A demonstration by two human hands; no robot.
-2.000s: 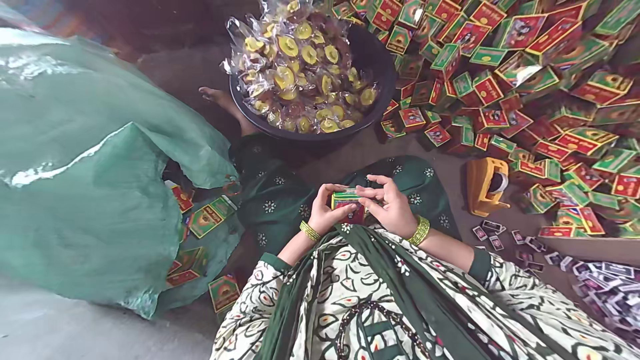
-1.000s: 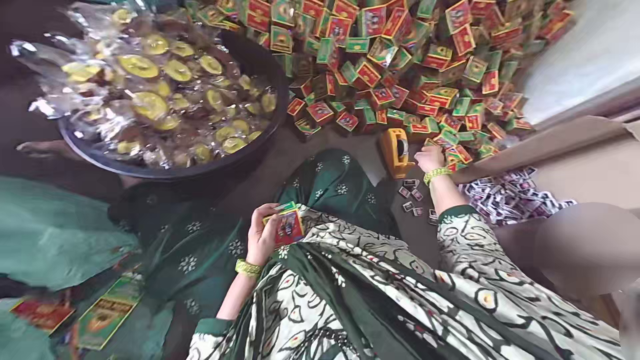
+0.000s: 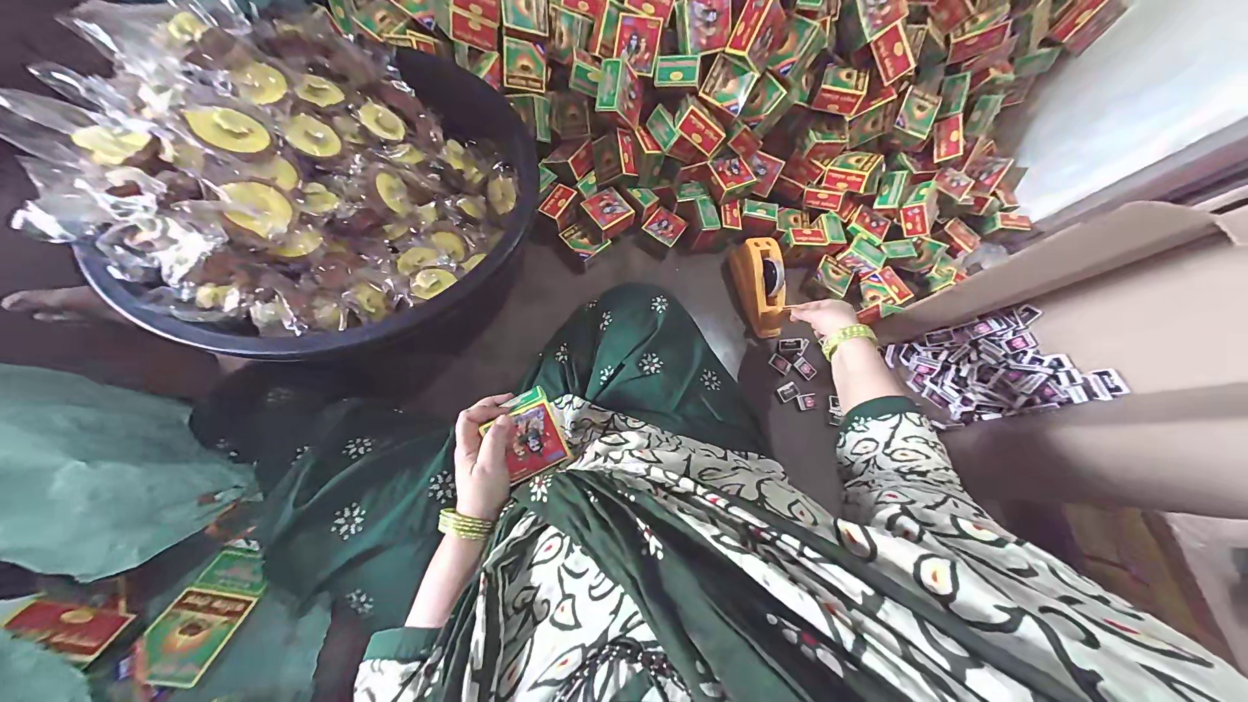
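My left hand [image 3: 485, 458] grips a small red and green printed carton [image 3: 534, 444] above my lap, its thumb across the front. Out to the right, my right hand [image 3: 826, 318] reaches to the front end of a yellow-orange tape dispenser [image 3: 759, 290] on the floor. Its fingertips are together at the cutting edge; whether they pinch a strip of tape is too small to tell. Several tiny dark printed packets [image 3: 795, 369] lie just below the dispenser. Behind it spreads a large heap of red and green cartons [image 3: 702, 132].
At the left stands a dark round tub [image 3: 517, 210] heaped with clear-wrapped pieces bearing yellow ovals [image 3: 229, 130]. A green plastic sack [image 3: 107, 478] with flat cartons [image 3: 200, 619] is at lower left. On the right, an open cardboard box [image 3: 1092, 253] adjoins a pile of small packets [image 3: 1004, 366].
Two seconds ago both hands were together at the carton. My right hand has since left it and gone right to the tape dispenser, while my left hand kept hold. The view has swung right.
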